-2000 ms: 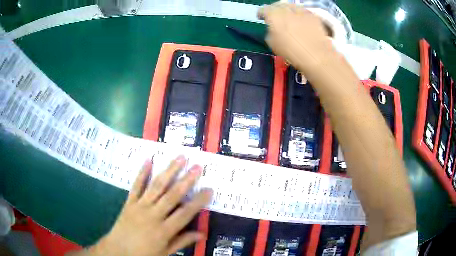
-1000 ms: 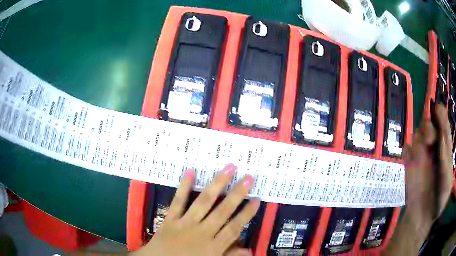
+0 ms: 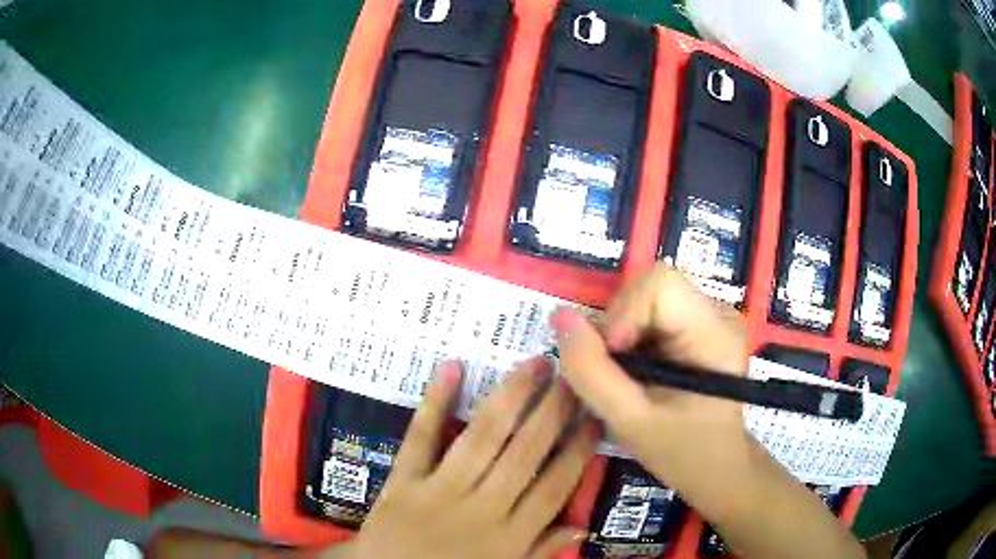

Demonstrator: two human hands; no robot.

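Note:
A wide white barcode label strip lies across a red-orange tray of black phones with their backs open. The upper row shows several phones with silver and blue-white battery bays. My left hand lies flat on the strip, fingers spread, holding nothing. My right hand grips a black pen by its lower part, close to my left fingertips over the strip. The pen tip is hidden by my fingers. Both hands cover parts of the strip and lower row.
A white label roll and loose white tape sit beyond the tray at top right. Another red tray with phones stands at the right edge. The surface below is dark green. Red material shows at lower left.
My right hand has come from the right edge onto the strip, now with the pen in it. Earlier it reached up beside the roll. The tray appears higher in view. My left hand stays on the strip.

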